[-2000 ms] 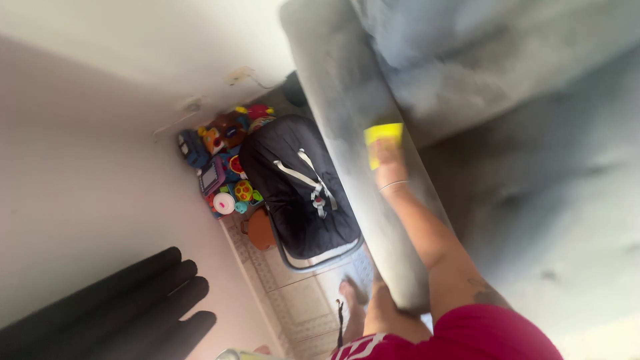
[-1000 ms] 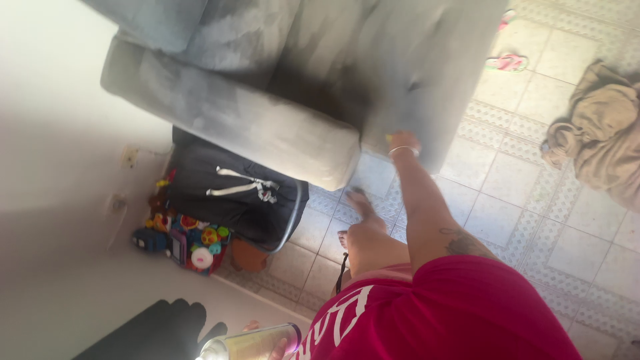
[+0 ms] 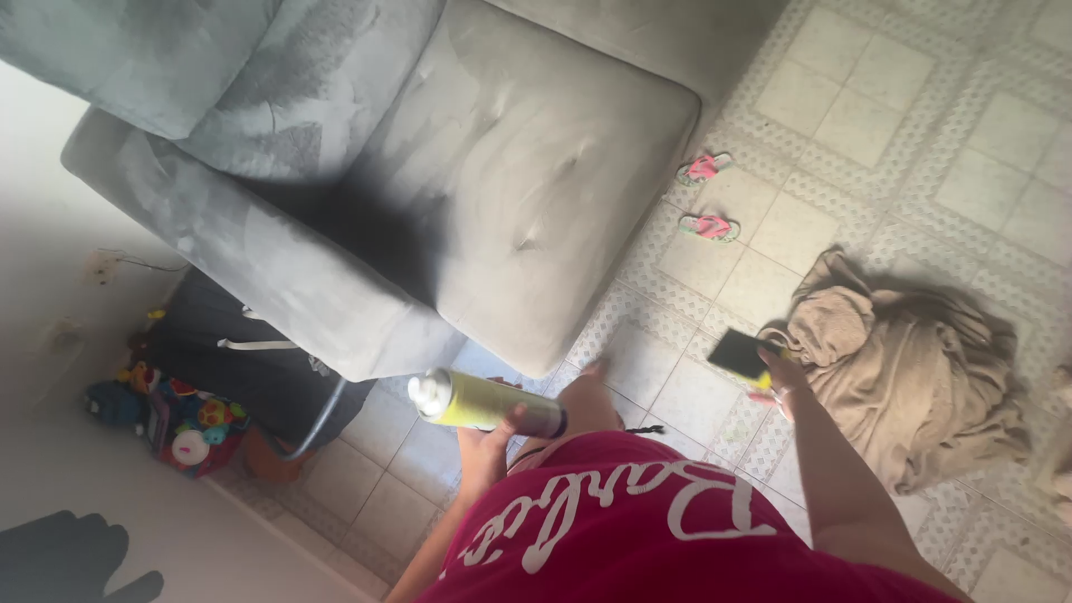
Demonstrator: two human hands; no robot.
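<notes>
My left hand [image 3: 494, 435] is closed around a yellow-green spray can [image 3: 494, 406], which lies nearly level in front of my shirt; white foam shows at its nozzle end. In my right hand [image 3: 783, 381] is a sponge [image 3: 739, 355] with a dark scouring side and a yellow side, held out over the tiled floor. A grey fabric sofa [image 3: 536, 184] stands ahead of both hands, its armrest [image 3: 276, 260] running toward the upper left. Wipe-like light and dark streaks show on the sofa's fabric.
A crumpled brown cloth [image 3: 913, 377] lies on the floor beside my right hand. Pink flip-flops [image 3: 710, 227] rest by the sofa. Left of the armrest are a black baby bouncer seat [image 3: 243, 360] with a metal frame and a bin of toys [image 3: 197, 448]. A wall socket [image 3: 102, 266] has a cord.
My right hand has moved from the armrest, past the seat's front edge, to over the floor near the brown cloth. The can has come fully into view in my left hand.
</notes>
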